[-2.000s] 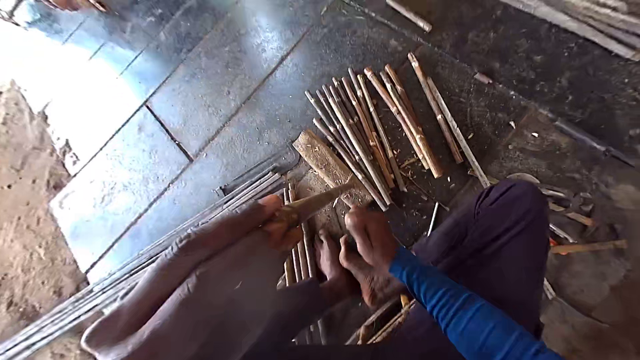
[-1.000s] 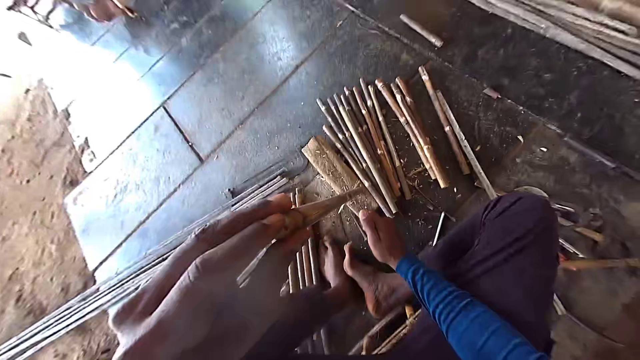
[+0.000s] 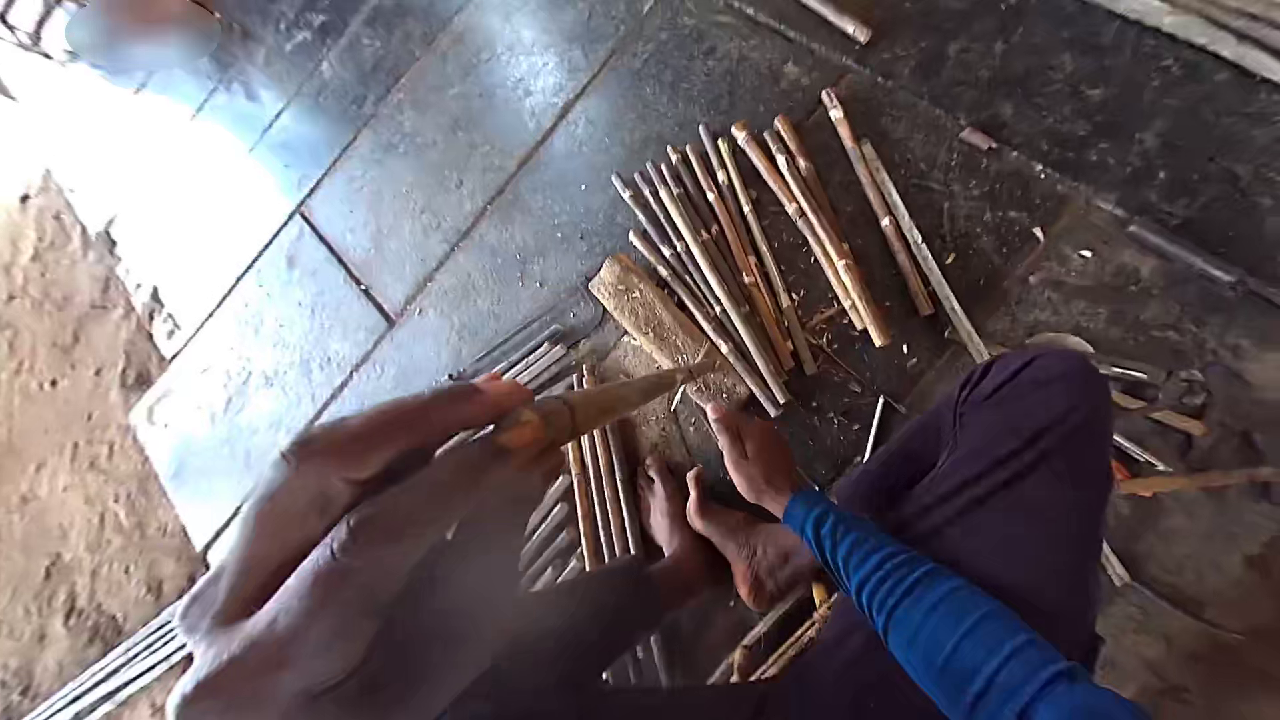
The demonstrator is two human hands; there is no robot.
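Note:
Large and close at the lower left, my left hand [image 3: 350, 540] grips a tapered, cane-like stick [image 3: 620, 400]. The stick's narrow end points right, over a worn wooden block [image 3: 650, 315] on the floor. My right hand [image 3: 755, 460], below a blue sleeve, is by the block's lower end, close to that tip; whether it holds anything is unclear. A thin pale sliver [image 3: 679, 397] shows near its fingers. Right of the block, several cut cane sticks [image 3: 720, 270] lie roughly side by side. More sticks [image 3: 603, 480] lie beside my feet, partly hidden by my left hand.
Long thin rods [image 3: 110, 670] run out at the lower left. My bare feet [image 3: 750, 550] are just below my right hand. Tools and scraps [image 3: 1150, 420] lie beyond my knee [image 3: 1040, 420]. Dark stone slabs [image 3: 440, 230] meet sandy ground [image 3: 80, 430] at left.
My left hand appears larger and closer to the camera, still gripping the tapered stick. My right hand stays near the block, its fingers now looking straighter.

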